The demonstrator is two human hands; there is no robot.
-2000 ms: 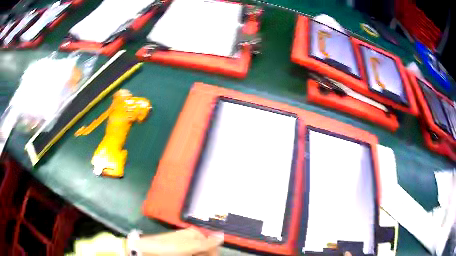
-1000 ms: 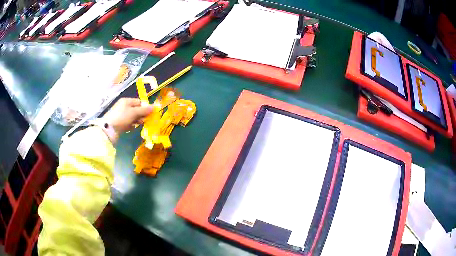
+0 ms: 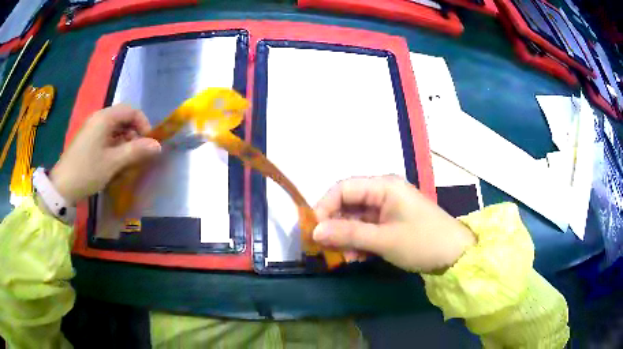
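Note:
My left hand (image 3: 113, 146) grips orange flex cable (image 3: 222, 112) over the left display panel (image 3: 171, 75). My right hand (image 3: 382, 221) pinches an end of orange flex cable at the lower edge of the right display panel (image 3: 328, 116). The cable is blurred, with wide looped parts between the hands; I cannot tell whether it is one cable or two. Both panels lie in the red foam tray (image 3: 92, 75). A dark stepped cover area (image 3: 171, 230) is at the left panel's lower edge. The right panel's connector is hidden by my right hand and cable.
Spare flex cables (image 3: 31, 126) lie at the far left. White strips (image 3: 505, 163) and a sheet with a black piece (image 3: 459, 199) lie right of the tray. Scrap liner (image 3: 577, 157) is further right. Other red trays (image 3: 382, 12) stand behind.
My left hand has moved from the cable pile to over the tray, carrying cable. My right hand has come into view holding a cable end. The view has turned, so the tray shows nearer the centre.

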